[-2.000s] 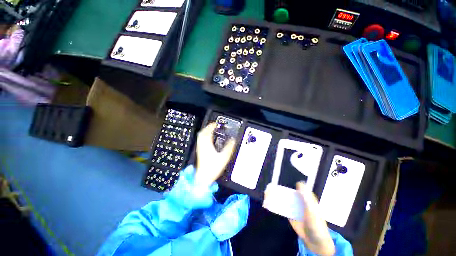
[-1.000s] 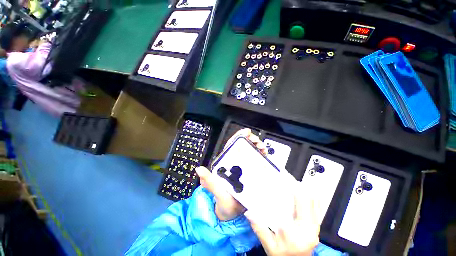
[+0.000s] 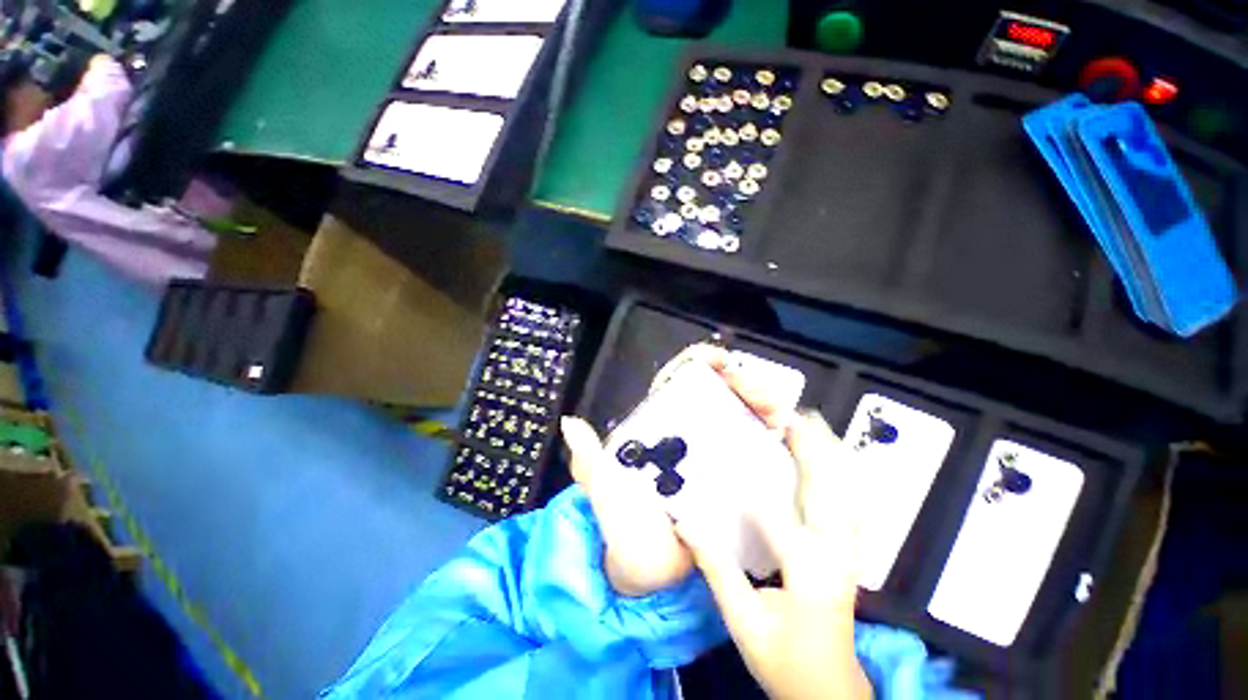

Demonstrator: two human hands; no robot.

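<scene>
A white back cover (image 3: 712,445) with a black three-lobed camera cluster is held tilted above the left part of the black lap tray (image 3: 646,342). My left hand (image 3: 632,527) grips it from the left and below, with fingers around its far edge. My right hand (image 3: 801,568) lies on its right side, fingers bent over it. Three other white covers lie in the lap tray slots, one partly hidden by my hands; the rightmost (image 3: 1006,540) is in full view. The leftmost slot shows bare black at its upper part.
A lens parts tray (image 3: 513,404) is left of the lap tray. The compartment tray (image 3: 876,219) holds rings and blue sheets (image 3: 1143,212). A side tray (image 3: 435,144) holds white covers. Behind are a press with red digits (image 3: 1027,38), a carton (image 3: 397,308), and a person's pink sleeve (image 3: 82,164).
Two seconds ago my left hand was at the leftmost slot and my right hand held a white piece. Both hands came together on one cover; since a second ago its tilt changed slightly.
</scene>
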